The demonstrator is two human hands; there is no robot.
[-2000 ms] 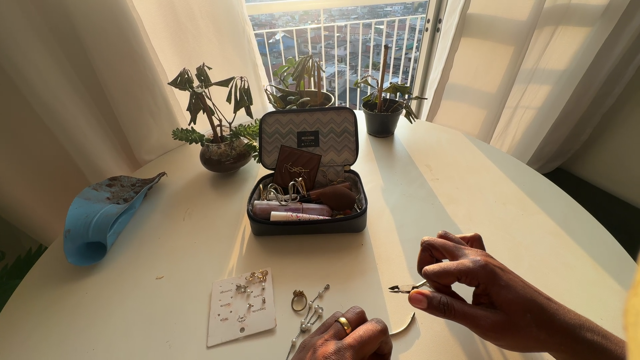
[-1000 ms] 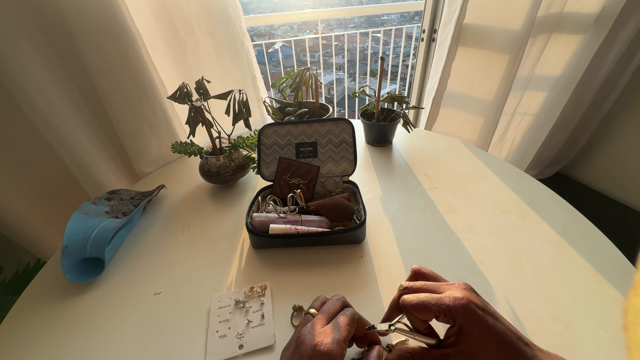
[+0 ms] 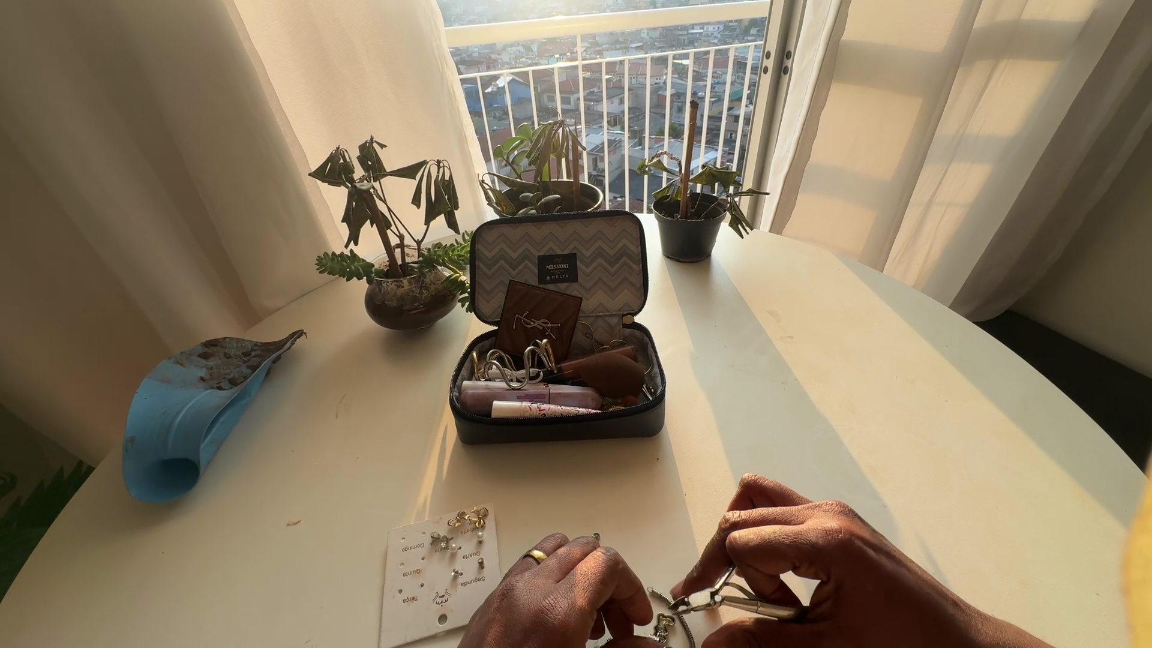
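My right hand [image 3: 792, 567] grips small metal pliers or nippers [image 3: 733, 601], whose jaws point left and meet or nearly meet a thin dark chain [image 3: 686, 621]. My left hand [image 3: 562, 594], with a gold ring [image 3: 535, 555] on one finger, curls beside the chain at the bottom edge; its fingertips are partly hidden, so what they pinch cannot be told. Left of it lies a white earring card [image 3: 414, 571] bearing several earrings [image 3: 468, 519] and printed words. Behind the hands stands an unzipped case [image 3: 558, 430] with tubes, a brown compact [image 3: 538, 324], a brush and metal hoops.
A blue plastic scoop-like piece [image 3: 184, 423], soiled with dirt, lies at the left of the round white table [image 3: 774, 396]. Potted plants [image 3: 409, 301] stand at the back, one in a black pot [image 3: 688, 229], before a railing [image 3: 621, 63] and curtains [image 3: 900, 135].
Two seconds ago my hands were apart, the right one holding the tool up over the table. It has come down and left, beside my left hand. The ring on the table is now hidden.
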